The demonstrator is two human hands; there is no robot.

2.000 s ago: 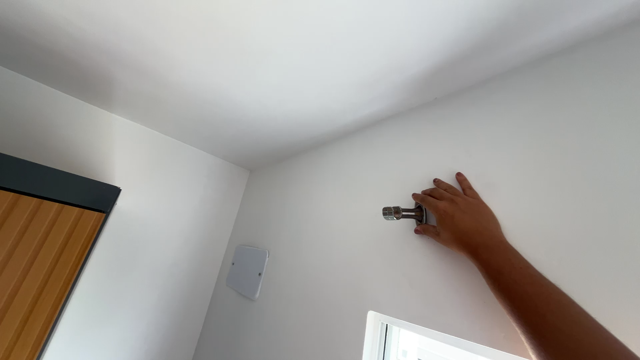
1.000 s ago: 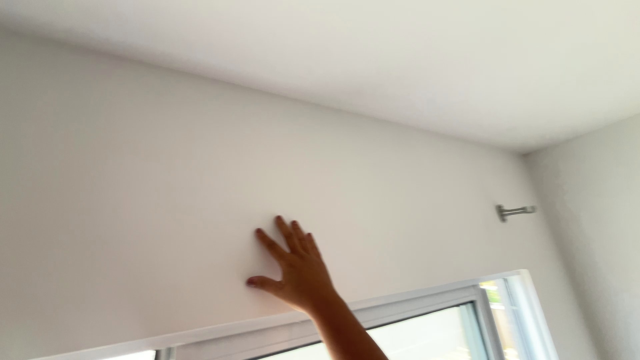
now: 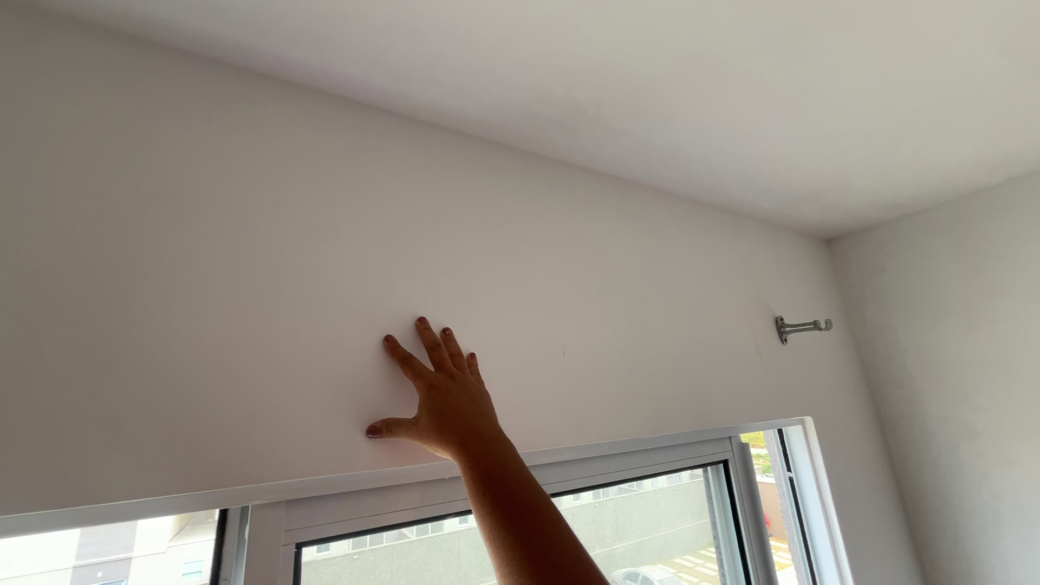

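Observation:
My right hand [image 3: 451, 398] lies with spread fingers against the white wall [image 3: 244, 309], above the window, and holds nothing. Its thumb points left and the forearm rises from the bottom edge, in front of the glass. To the right of the hand, a metal curtain rod bracket [image 3: 803, 327] is fixed to the same wall near the corner, its hooked end pointing right. A small dark mark [image 3: 564, 353] shows on the wall between the hand and the bracket. My left hand is out of view.
Below the hand runs a white-framed sliding window [image 3: 650, 463], with a building, a low wall and part of a car outside. The white ceiling [image 3: 650, 73] slopes across the top of the view and meets the side wall [image 3: 959, 325] at the right.
The view has swung strongly along the wall. Two seconds ago my right hand was at a metal bracket; a second ago it was spread on bare wall, as now.

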